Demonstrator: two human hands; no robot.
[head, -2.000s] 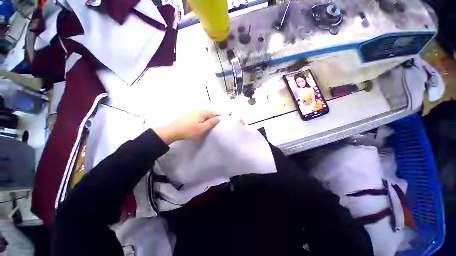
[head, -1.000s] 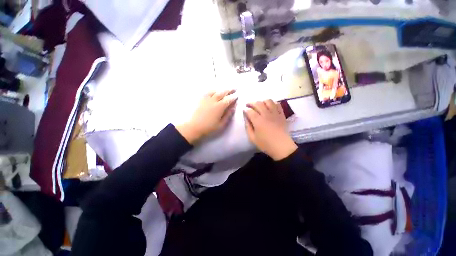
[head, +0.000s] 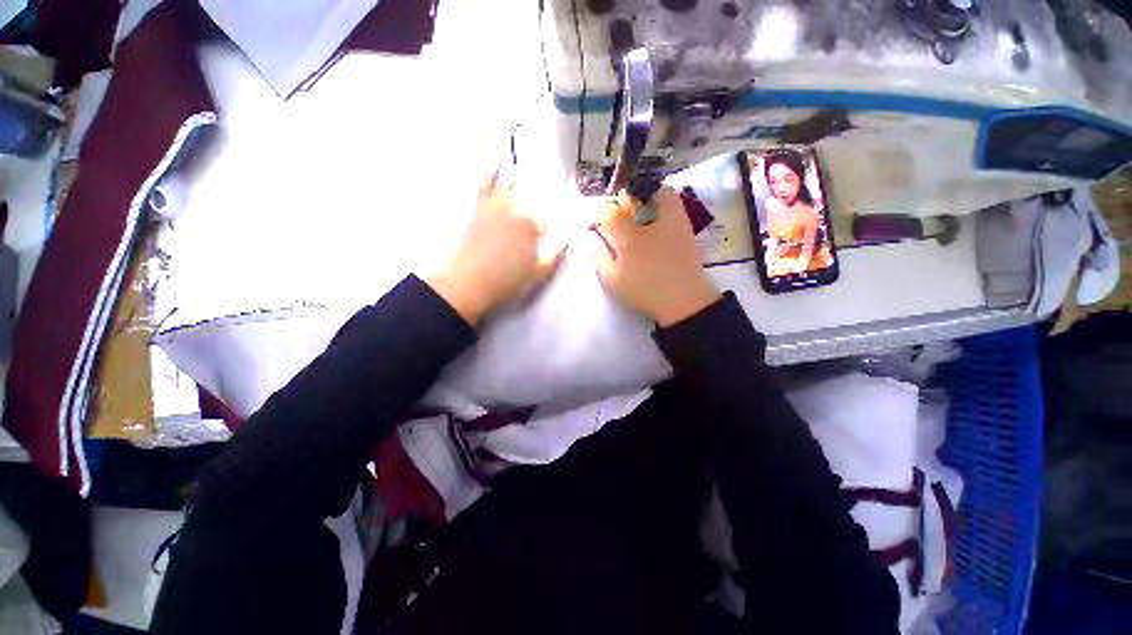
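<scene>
A white panel (head: 559, 341) lies on the machine table and hangs over its front edge towards my lap. My left hand (head: 499, 254) rests on the panel left of the needle area, fingers bent. My right hand (head: 655, 254) is on the panel just in front of the presser foot area of the white sewing machine (head: 869, 118). A small maroon piece (head: 696, 211) shows beside my right hand. Bright glare hides the needle, the fingertips and the seam.
A smartphone (head: 791, 221) lies right of the needle, with a dark-handled tool (head: 889, 227) beyond it. A striped maroon piece (head: 93, 261) lies at left over brown card (head: 124, 372). White and maroon panels lie at the back left. A blue basket (head: 993, 459) holds finished pieces at lower right.
My right hand has come into view onto the panel and moved closer to the presser foot. My left hand has moved forward beside the needle area. The camera view has shifted.
</scene>
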